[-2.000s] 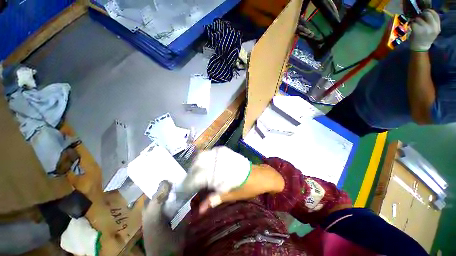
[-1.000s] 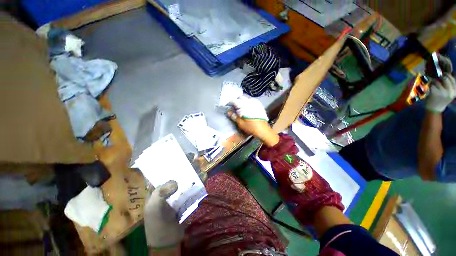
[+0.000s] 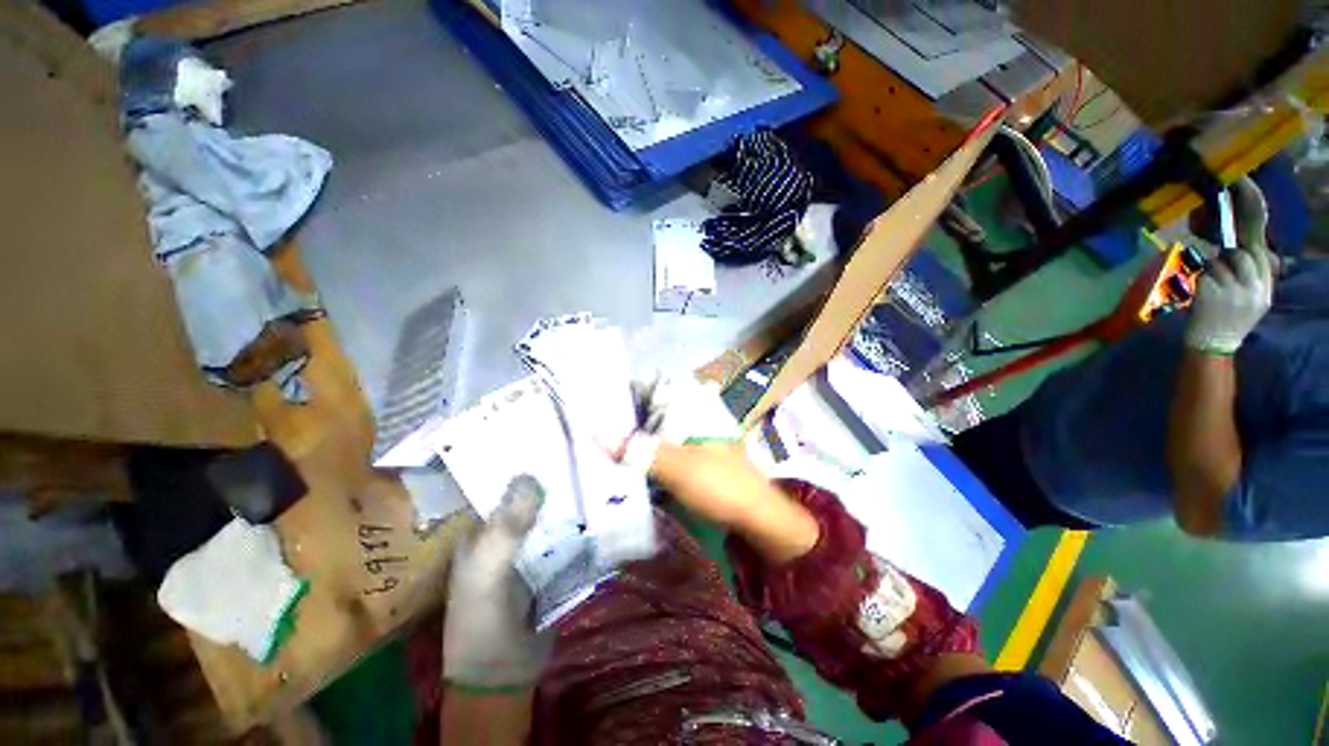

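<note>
My left hand (image 3: pixel 496 605), in a pale grey glove, grips white sheet-metal brackets (image 3: pixel 503 437) at their lower end, thumb on top, over the bench's front edge. My right hand (image 3: pixel 682 423), in a white glove with bare-looking fingertips, is blurred and pinches the right edge of a white bracket (image 3: pixel 605 474) that overlaps the left-hand ones. How many pieces overlap is unclear. A small fanned group of brackets (image 3: pixel 569 343) lies just behind. A nested bracket stack (image 3: pixel 426 364) stands to the left. A single bracket (image 3: pixel 682 265) lies farther back beside the striped cloth (image 3: pixel 761 197).
A blue-edged sheet stack (image 3: pixel 620 175) with parts on top is at the far side. A cardboard divider (image 3: pixel 882 270) stands at right, with a blue-edged white board (image 3: pixel 933 510) beyond. A cloth (image 3: pixel 226 204) and spare glove (image 3: pixel 233 587) lie left. A person in blue (image 3: pixel 1122 415) stands right.
My right hand has come back from the single bracket by the striped cloth to the brackets at my left hand. My left hand keeps its hold. The view has shifted slightly.
</note>
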